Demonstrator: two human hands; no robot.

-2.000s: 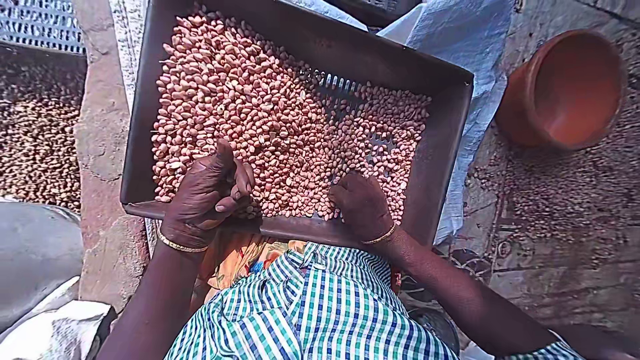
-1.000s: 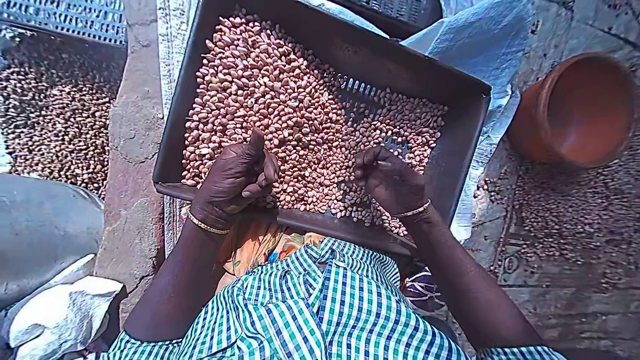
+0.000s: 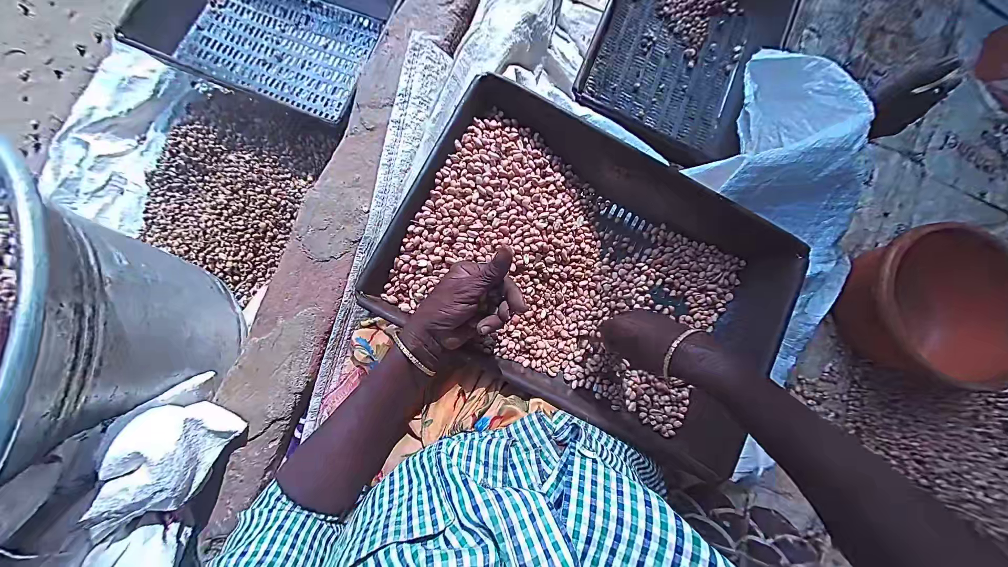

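Note:
A dark slotted tray lies tilted across my lap, holding a heap of pinkish shelled peanuts. The heap is thick at the left and thinner at the right, where some slots show. My left hand is over the tray's near left edge, fingers curled and thumb raised; whether a kernel is between them cannot be told. My right hand reaches palm down into the peanuts near the middle of the near side, its fingertips hidden. Each wrist wears a thin bangle.
A metal bucket stands at the left, near a darker pile of kernels on sheeting. Two more slotted trays lie beyond. A clay pot stands at the right beside scattered kernels. A stone ledge runs along the left.
My right hand has turned from a raised, curled pose to palm down among the peanuts. My left hand stays curled over the tray's near left edge. The view has shifted and turned.

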